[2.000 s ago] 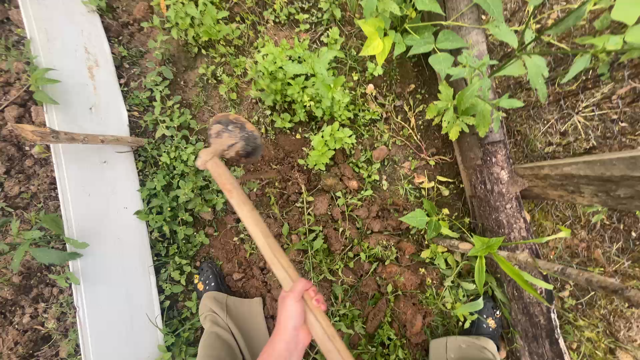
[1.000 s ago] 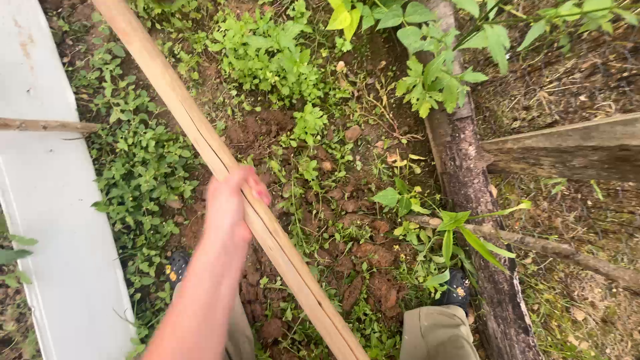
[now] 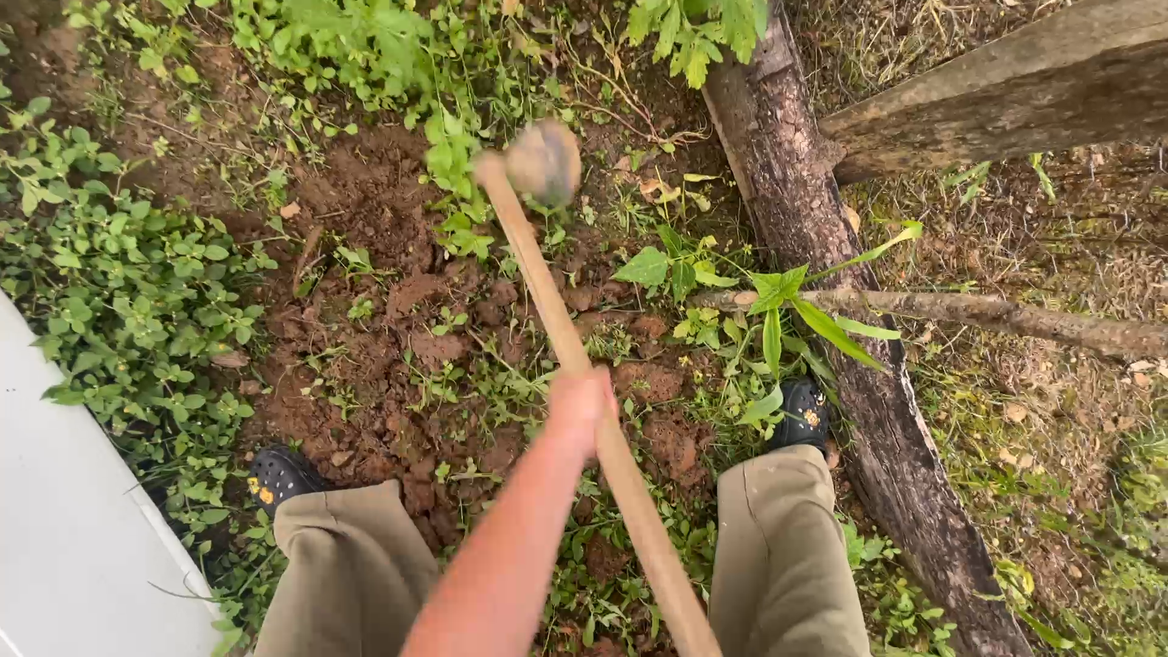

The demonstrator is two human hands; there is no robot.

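My left hand [image 3: 581, 411] is closed around the middle of the wooden handle of a hoe [image 3: 547, 292]. The handle runs from the bottom edge up to the hoe's muddy, rounded metal head [image 3: 545, 162], which is blurred and lies just right of the handle's upper end. Below the head are green weeds [image 3: 461, 182] and broken reddish-brown soil [image 3: 356, 201]. Whether the head touches the ground cannot be told. The handle's lower end is out of view, and so is my right hand.
A bark-covered log [image 3: 821, 237] borders the soil at right, with a wooden plank [image 3: 995, 91] and a thin branch [image 3: 1004, 315] against it. A white panel [image 3: 73, 511] lies at lower left. My feet in black clogs [image 3: 281, 476] stand apart, the right one close to the log.
The hoe's head, seen at upper left two seconds ago and out of view one second ago, is back in view, nearer the log. My left hand has stayed on the handle.
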